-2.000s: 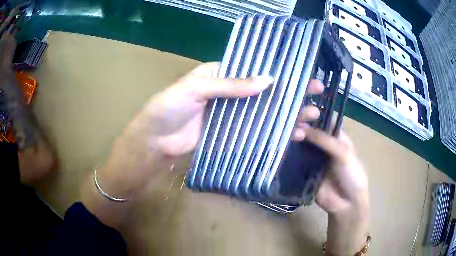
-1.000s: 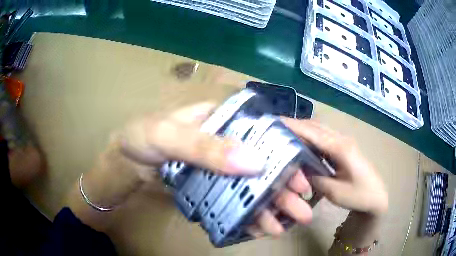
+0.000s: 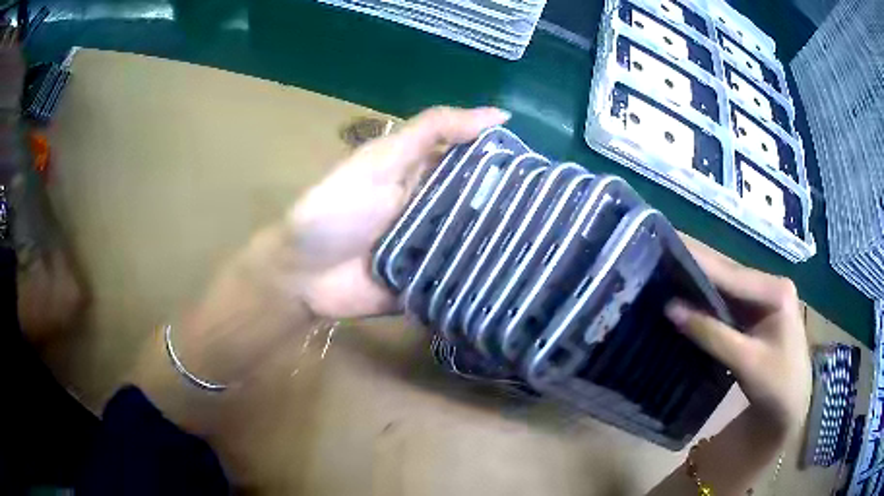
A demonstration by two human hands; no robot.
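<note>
A fanned stack of several phone middle frames (image 3: 504,262) is held above the tan board. Their silver rims and dark faces overlap in steps; the rightmost frame shows a dark face with a pale patch. My left hand (image 3: 368,213) holds the left end of the stack, its thumb along the top edge. My right hand (image 3: 751,329) grips the right end, with a fingertip on the dark face. Some fingers are hidden behind the frames. Something with thin, light edges shows partly below the stack; I cannot tell what it is.
A loaded blister tray (image 3: 703,126) lies at the upper right, beside tall stacked blister trays (image 3: 848,155). More stacked trays (image 3: 456,24) are at the top. Another frame stack (image 3: 834,402) stands at right. The neighbour's arm (image 3: 44,262) and an orange tray (image 3: 39,153) are at left.
The stack was upright and close together, then turned and blurred. Now it is spread in a stepped fan, tilted down to the right, and my right hand has moved right and slightly up.
</note>
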